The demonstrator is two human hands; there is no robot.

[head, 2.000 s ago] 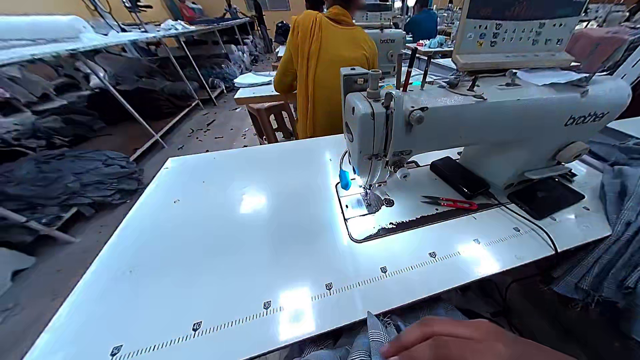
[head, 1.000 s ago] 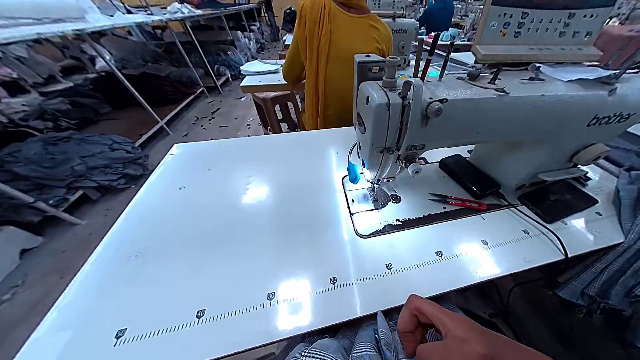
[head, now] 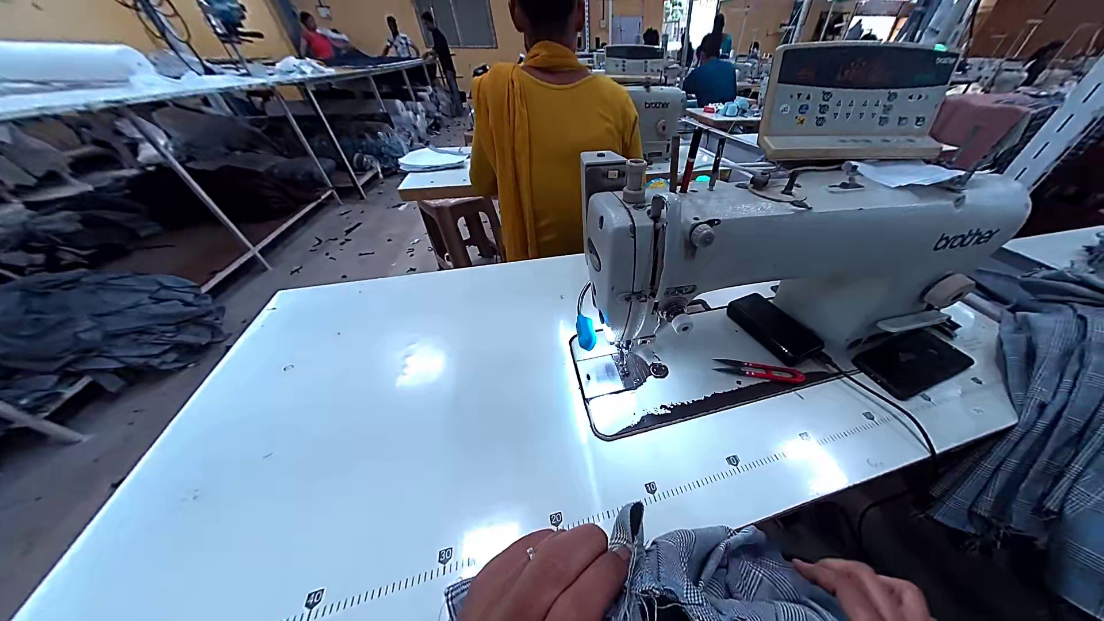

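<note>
Grey checked fabric [head: 724,565] lies bunched at the table's near edge. My left hand [head: 548,576] has its fingers closed on a folded edge of it, and a narrow flap stands up beside the knuckles. At the cloth's right side is my right hand [head: 867,591], partly cut off by the frame; its grip is unclear. Beyond the hands stands a Brother sewing machine [head: 776,233], its lamp lit over the needle plate [head: 608,375]. Red-handled thread snips [head: 761,371] rest on the machine bed, near a black power bank or phone [head: 774,328] with a cable.
A white sewing table [head: 405,431] with a printed scale extends left. A dark flat device [head: 914,362] sits right of the snips. More checked cloth [head: 1044,414] hangs at the right edge. Ahead, a person in yellow [head: 569,147] has their back turned. Fabric heaps [head: 95,323] lie at left.
The left hand has come into view with its fingers on the cloth. More of the grey fabric shows above the table's edge, and the other hand is now at its right.
</note>
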